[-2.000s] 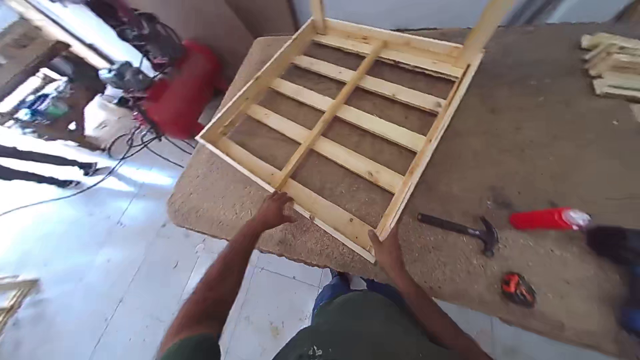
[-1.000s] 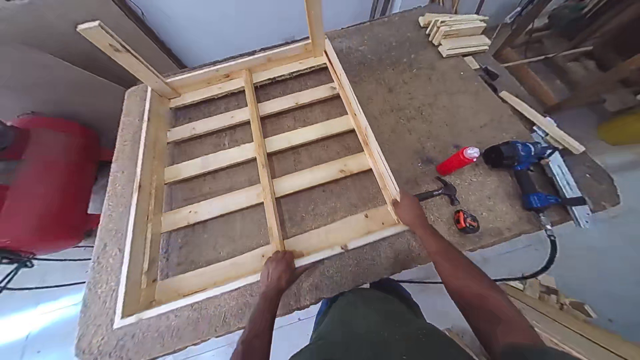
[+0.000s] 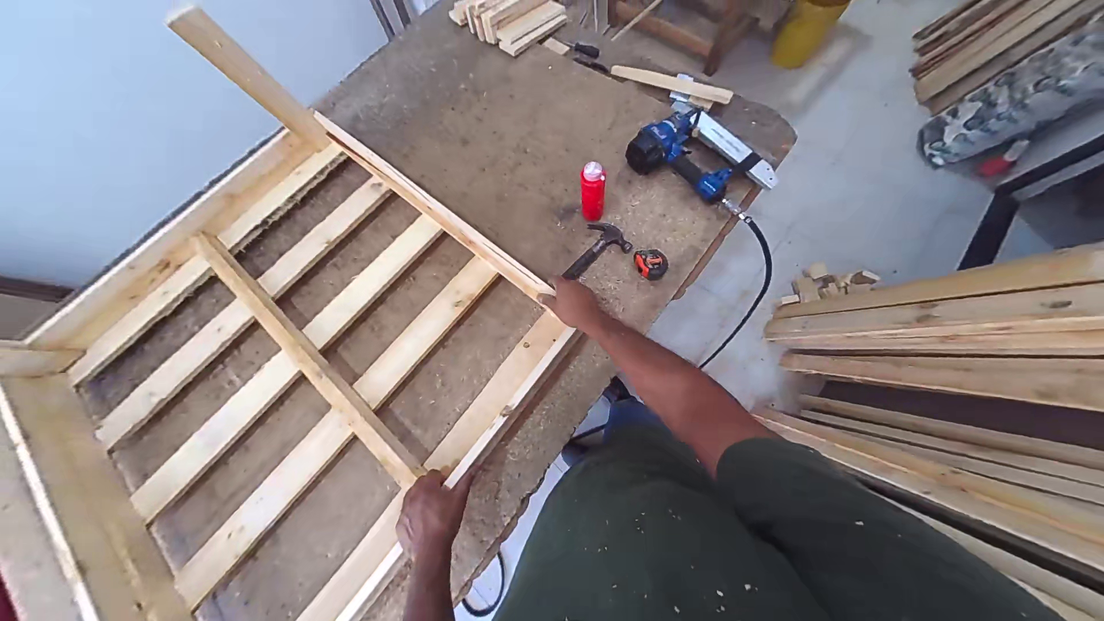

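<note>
A slatted wooden frame (image 3: 414,341) lies on the particleboard table (image 3: 483,121), with a narrow cross batten (image 3: 302,354) over its slats and an upright post (image 3: 246,78) at its far corner. My left hand (image 3: 431,513) grips the frame's near rail where the batten ends. My right hand (image 3: 573,304) holds the frame's near right corner. Just beyond that hand lies a claw hammer (image 3: 595,250), its handle end close to my fingers. A tape measure (image 3: 650,264) is right of the hammer, and a red bottle (image 3: 592,191) stands behind it.
A blue pneumatic nailer (image 3: 681,155) with a black air hose (image 3: 763,280) lies at the table's right edge. Short wood pieces (image 3: 517,21) are stacked at the far edge. Long boards (image 3: 949,319) are piled at the right, near a yellow bucket (image 3: 806,34).
The view has swung strongly to the right. Both hands remain on the near side of the frame, the left by the batten and the right at the corner.
</note>
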